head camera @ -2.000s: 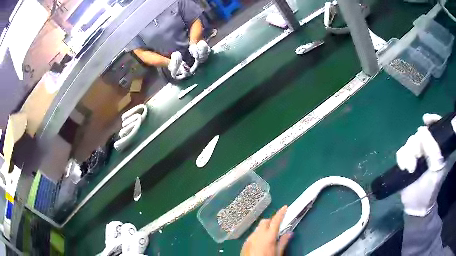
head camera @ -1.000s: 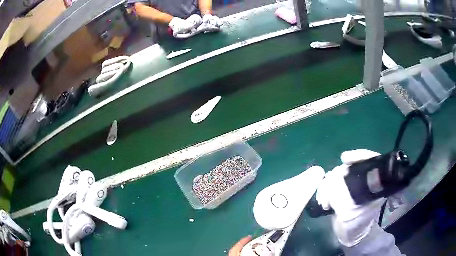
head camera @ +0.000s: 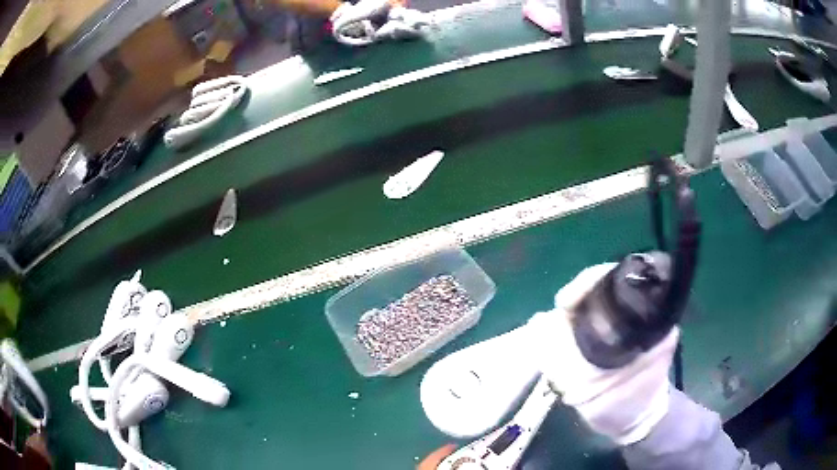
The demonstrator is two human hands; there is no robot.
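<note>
A white neck fan body lies on the bench in front of me. Its closed rounded end with a ring mark is nearer the tub, and its open arm beside it shows a small dark part. My right hand, in a white glove, is shut on the black electric screwdriver, seen from its top with a looped cord. The tool's tip is hidden. My bare left hand shows only as a fingertip at the bottom edge, beside the open arm; its grip cannot be told. A clear tub holds heaped small screws.
Stacked white neck fans lie at left. Divided screw trays stand at right beside a grey post. Beyond the pale rail, the green belt carries loose covers and neck fans. Another person's gloved hands work across the belt.
The screwdriver swung from the right to over the fan, now nearly upright. The fan has turned, its rounded end showing and shifted left since a second ago. The left hand went mostly out of view.
</note>
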